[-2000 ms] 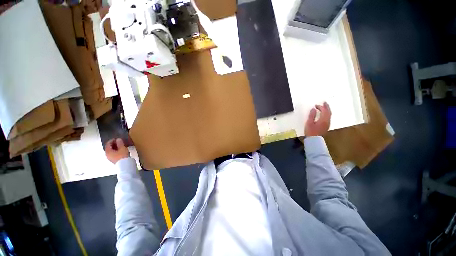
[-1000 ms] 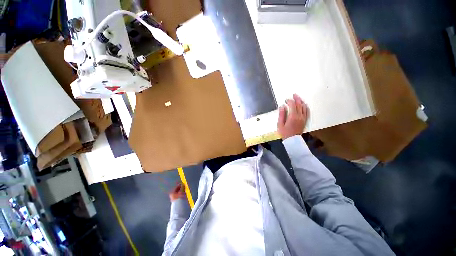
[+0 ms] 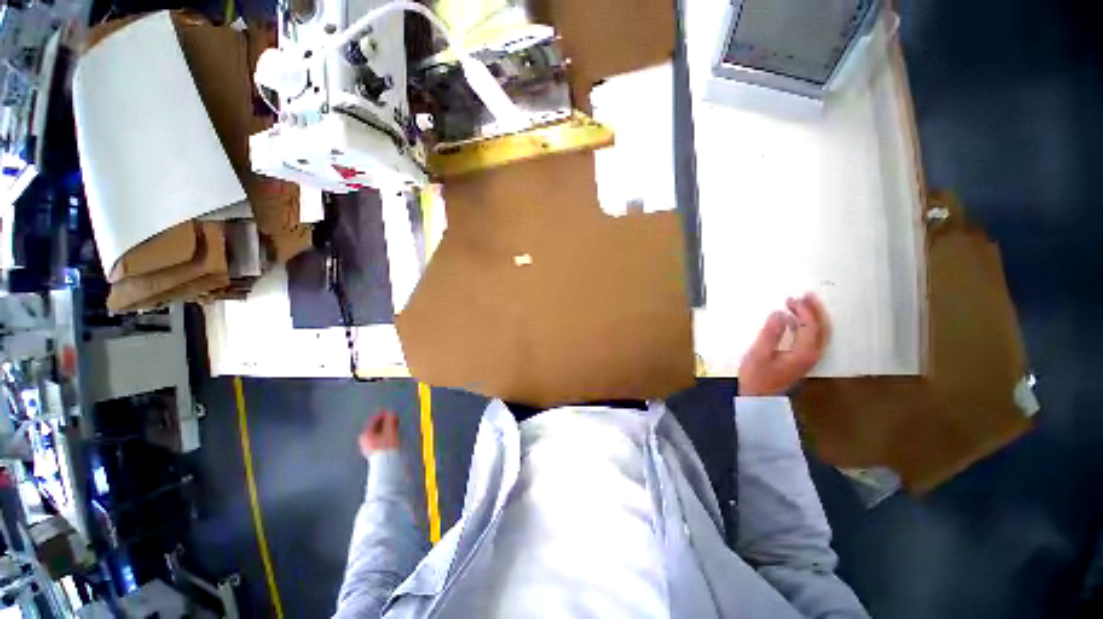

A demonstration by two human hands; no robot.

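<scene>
A brown garment panel (image 3: pixel 562 302) lies flat on the machine table in front of me, its near edge at my waist. A small pale sticker (image 3: pixel 523 260) is on it. The yellow edge guide (image 3: pixel 520 148) crosses the panel's top, to the right of the white sewing machine head (image 3: pixel 351 151). My left hand (image 3: pixel 380 433) is off the table, below its front edge, small and slightly blurred; whether it holds anything is unclear. My right hand (image 3: pixel 786 347) is over the table's front edge, right of the panel, fingers curled apart and empty.
Stacked brown pieces with a white sheet (image 3: pixel 157 133) lie left of the machine. A black cord (image 3: pixel 340 284) runs over the dark inset. A tablet (image 3: pixel 792 46) stands at the back right. Brown pieces (image 3: pixel 956 363) hang off the right side. A white sheet (image 3: pixel 637 139) lies beside the guide.
The view has shifted. My left hand left the table edge and hangs below it. My right hand lay flatter on the table a second ago and is now curled. The yellow guide shows more fully.
</scene>
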